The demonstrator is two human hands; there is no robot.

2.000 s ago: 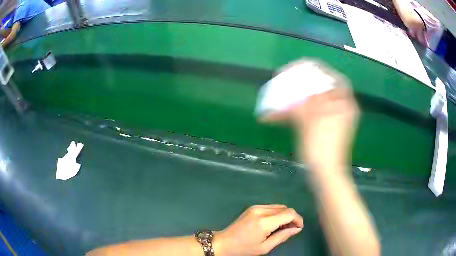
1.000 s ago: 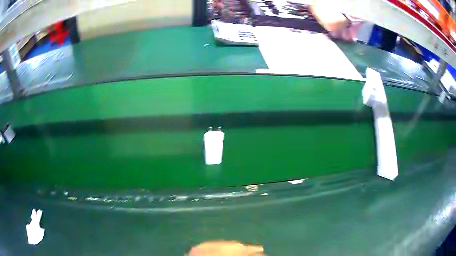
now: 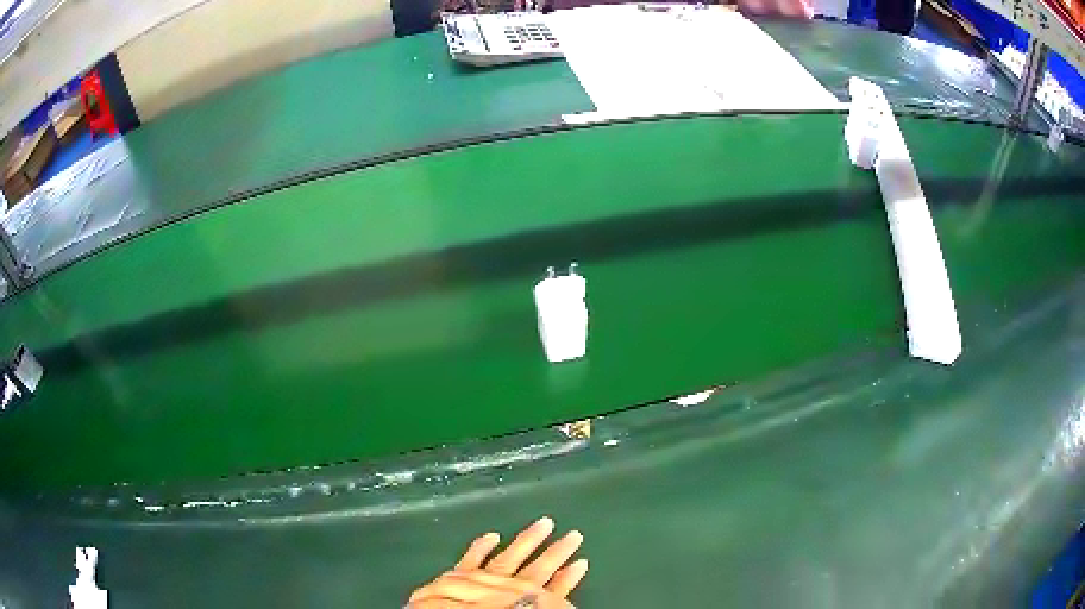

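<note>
A white power adapter [image 3: 563, 318] lies alone on the green conveyor belt near the middle, its two prongs pointing to the far side. It looks closed. My left hand [image 3: 506, 573] is at the bottom edge, partly cut off, with its fingers apart and nothing visible in it. It is nearer to me than the adapter and does not touch it. A skin-coloured shape overlaps the back of this hand; whether it is my right hand is unclear. A small white two-pronged piece [image 3: 87, 584] lies at the lower left, cut off by the edge.
A long white guide strip [image 3: 919, 256] crosses the belt [image 3: 357, 357] at the right, with a white block [image 3: 864, 129] against its far end. A small part [image 3: 24, 375] is at the left rim. A keypad device [image 3: 502, 38] and white paper [image 3: 696, 60] lie beyond the belt.
The right hand with its white object has left the belt area; an adapter then appears there alone. The view has shifted. My left hand's fingers have spread and show more than one second ago.
</note>
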